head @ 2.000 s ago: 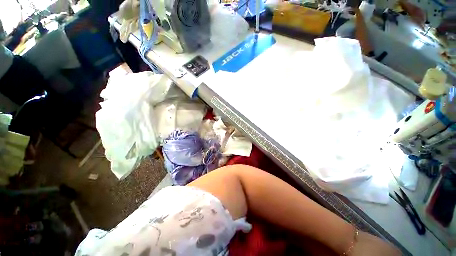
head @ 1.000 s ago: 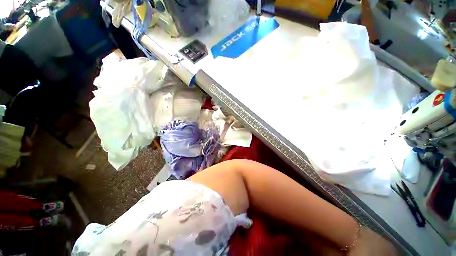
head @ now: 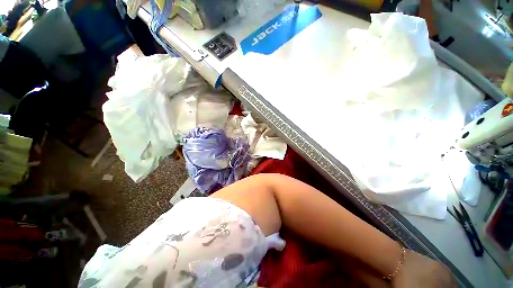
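White fabric (head: 394,112) lies in bright, overexposed folds on the sewing table, reaching the machine head (head: 488,132) at the right edge. Black thread snips (head: 468,229) lie on the table to the right of the fabric's lower corner. My left hand (head: 423,272) is at the bottom right, at the table's front edge, with a thin bracelet at the wrist. The bottom edge cuts it off and its fingers do not show. My right hand is out of the picture.
The table's front edge carries a grey measuring strip (head: 298,139). A blue JACK sticker (head: 278,29) and a dark control panel (head: 220,45) are at the upper left of the table. White cloth (head: 143,115) and a lilac bundle (head: 211,154) hang beside the table, above red cloth (head: 298,261).
The view has shifted, so the sticker and machine head sit higher in the picture. The left arm keeps nearly the same pose. The fabric and snips keep their places on the table.
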